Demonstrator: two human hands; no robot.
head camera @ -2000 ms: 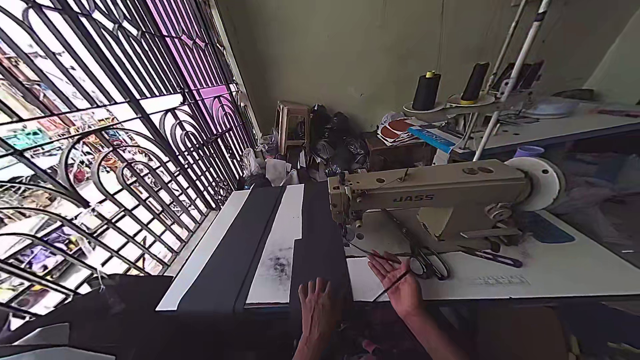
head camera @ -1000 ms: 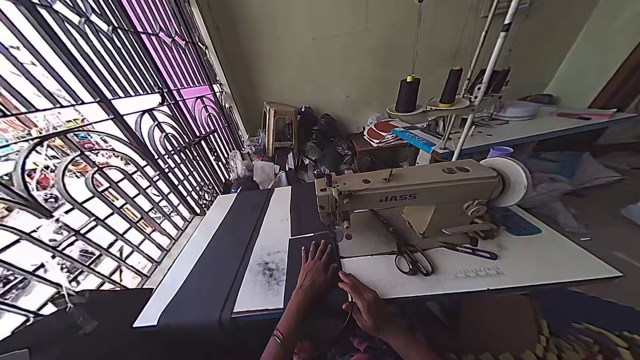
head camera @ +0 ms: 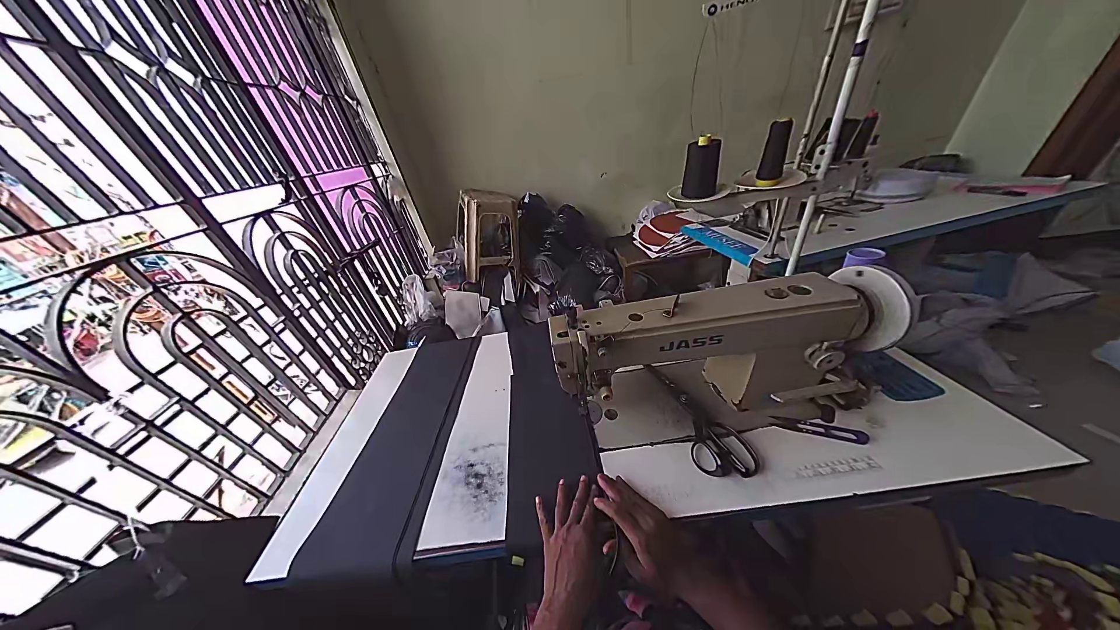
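A beige JASS sewing machine (head camera: 709,337) stands on a white tabletop (head camera: 962,446). Under its needle end runs a dark fabric strip (head camera: 547,429). My left hand (head camera: 573,538) lies on the near end of this strip, fingers spread. Close beside it on the right, my right hand (head camera: 643,534) has its fingertips at the strip's right edge; whether it pinches the edge cannot be told. Black-handled scissors (head camera: 724,449) rest right of the needle area, with a purple-handled tool (head camera: 822,429) beyond them. A second dark fabric piece (head camera: 381,455) lies along the table's left part.
A metal window grille (head camera: 210,289) borders the table on the left. Behind are a stool (head camera: 487,232), black plastic bags (head camera: 569,254) and a second table (head camera: 919,219) with thread cones (head camera: 702,171) on a stand over its near end. The machine's handwheel (head camera: 879,306) juts out at the right.
My right hand, palm up below the needle area two seconds ago, has turned over and come beside my left hand. My left hand is still on the dark strip. The view has shifted.
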